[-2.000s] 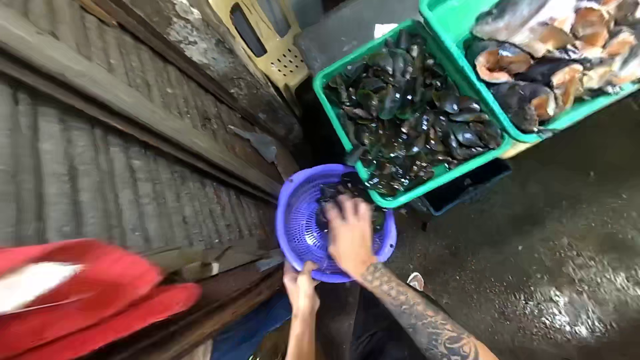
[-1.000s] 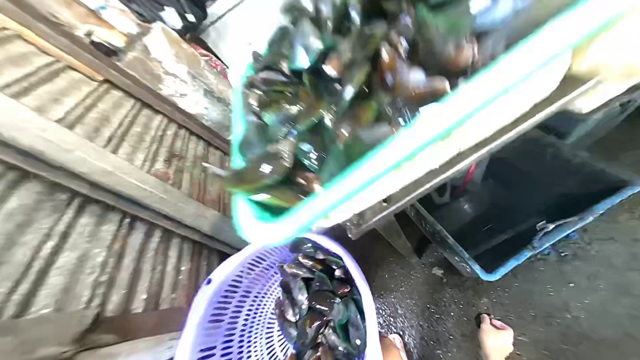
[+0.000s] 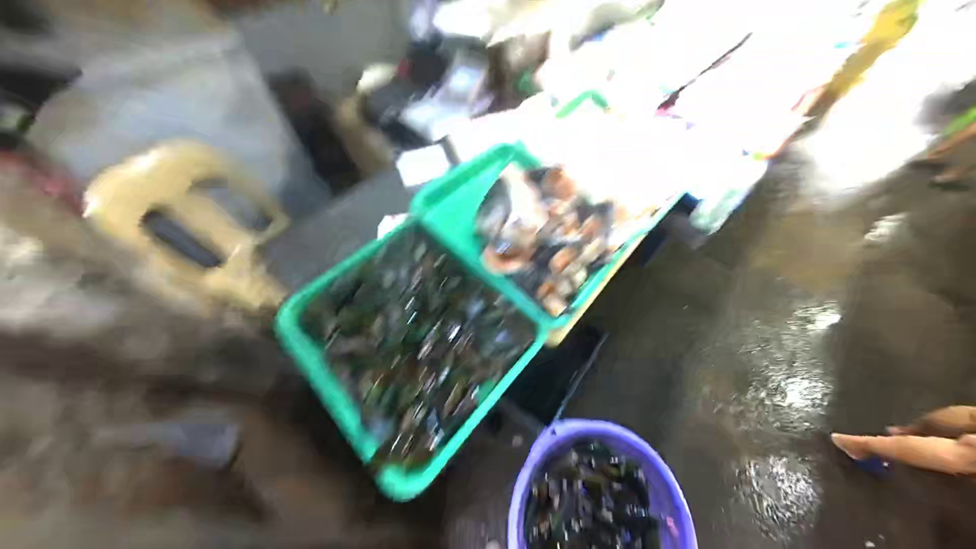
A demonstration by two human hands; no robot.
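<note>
A purple plastic basket [image 3: 679,488] stands out at the bottom edge, cut off by the frame, with dark mussels [image 3: 591,499] filling much of it. Neither my left hand nor my right hand can be made out; a small pink spot at the basket's right side is too blurred to name. Up and to the left of the basket, a green plastic tray [image 3: 320,389] holds a heap of mussels [image 3: 427,343]. Adjoining it, a second green tray [image 3: 457,198] contains cut fish pieces [image 3: 560,236].
A beige plastic chair [image 3: 191,221] is at the left, beside a blurred ledge. Under the trays is a dark bin [image 3: 560,374]. Wet floor [image 3: 762,343] extends to the right, where another person's foot [image 3: 907,450] shows. Bright glare hides much of the upper right.
Two seconds ago my hands were at the purple basket, one among the mussels and one at the rim; now they are out of sight. The view has swung widely.
</note>
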